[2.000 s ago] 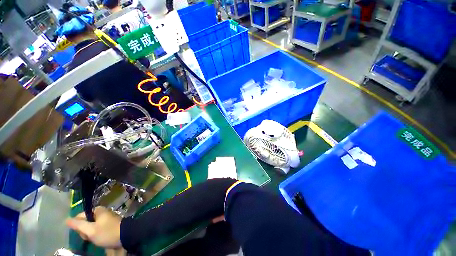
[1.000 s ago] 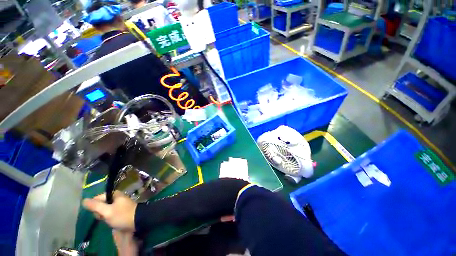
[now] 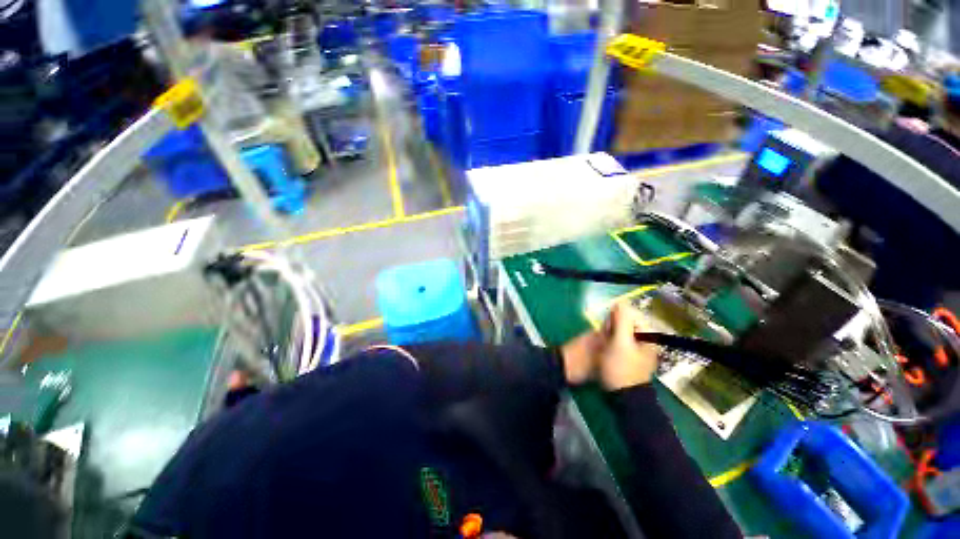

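Note:
My right hand [image 3: 630, 350] is closed around the near end of a black wire bundle [image 3: 707, 347]. The bundle runs right, across the silver metal plate [image 3: 724, 419], and fans out into thin leads. My left hand [image 3: 580, 360] is against my right hand; its fingers are blurred and partly hidden, so its grip is unclear. Another black wire bundle [image 3: 605, 276] lies on the green mat beyond my hands, beside the silver machine head [image 3: 805, 305].
A large off-white case [image 3: 558, 205] stands at the bench's far left corner. A light blue stool [image 3: 423, 300] is on the floor. A blue parts bin [image 3: 832, 479] is at lower right. Clear tubing and orange coiled hose [image 3: 926, 468] are at the right. A neighbouring bench [image 3: 147, 390] is left.
The view has swung left, bringing the stool, off-white case and neighbouring bench into view; the fan and large totes on the right are gone. Both hands now show together, the bundle still in my right hand.

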